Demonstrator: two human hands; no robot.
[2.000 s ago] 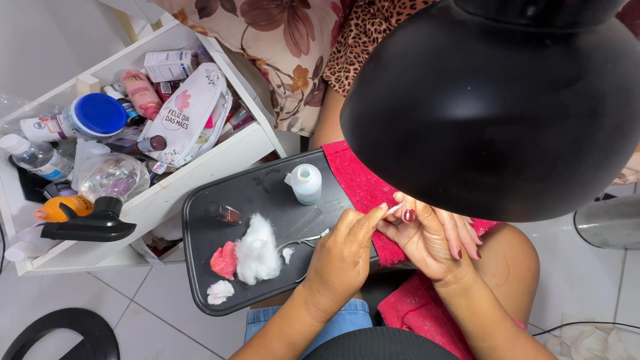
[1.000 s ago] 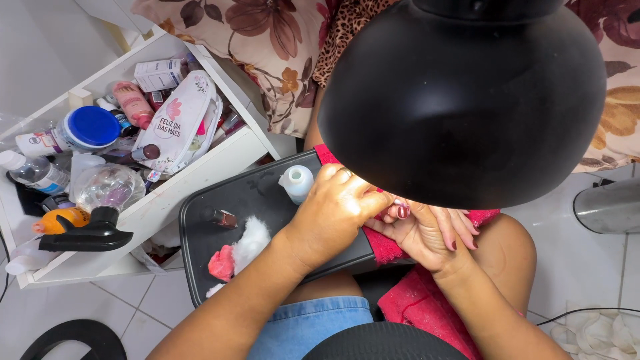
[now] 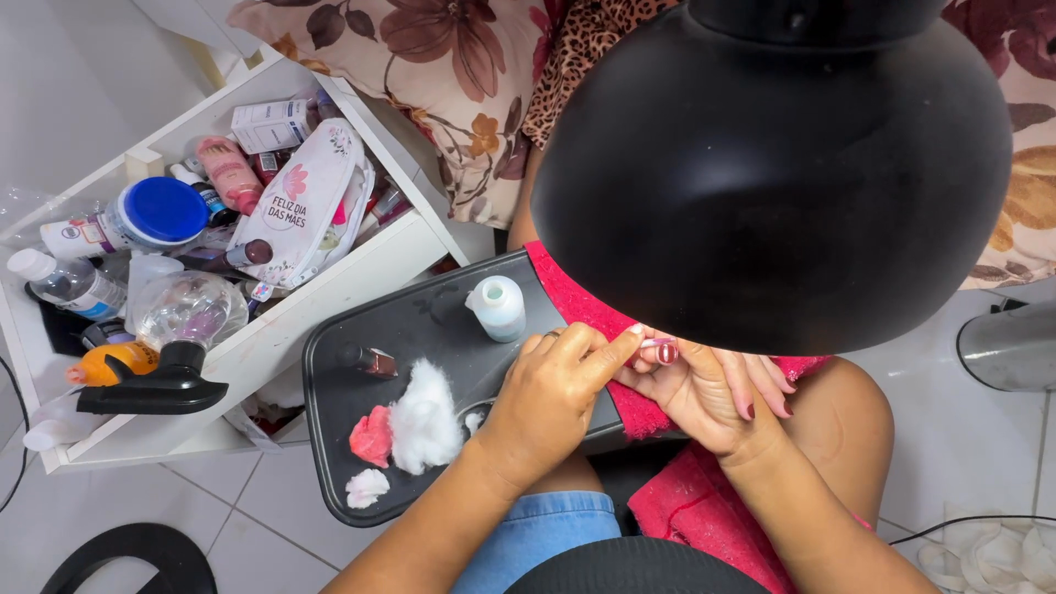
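Observation:
My left hand (image 3: 540, 392) pinches a thin pinkish-white stick (image 3: 657, 341) against a dark red fingernail of another person. Beneath those fingers, my right hand (image 3: 701, 396) grips the other person's hand (image 3: 747, 375), partly hidden by a black lamp shade (image 3: 767, 181). Both hands are over a bright pink towel (image 3: 639, 412). Left of them, a black tray (image 3: 330, 330) holds an uncapped white bottle (image 3: 498, 309), a small dark red nail polish bottle (image 3: 371, 361), white cotton (image 3: 425, 417), pink cotton (image 3: 371, 436) and a smaller tuft (image 3: 367, 488). A metal tool (image 3: 476, 404) is partly hidden by my left hand.
An open white drawer (image 3: 272, 326) at the left holds bottles, a blue-lidded jar (image 3: 165, 210), a printed pouch (image 3: 301, 206) and a black spray head (image 3: 157, 384) overhanging its edge. The lamp shade is close above the hands. A metal cylinder (image 3: 1011, 346) stands at the right.
My left hand and forearm moved over the tray and hid part of the cotton one second ago; they have since drawn back, uncovering it. My right hand keeps its grip on the other person's hand.

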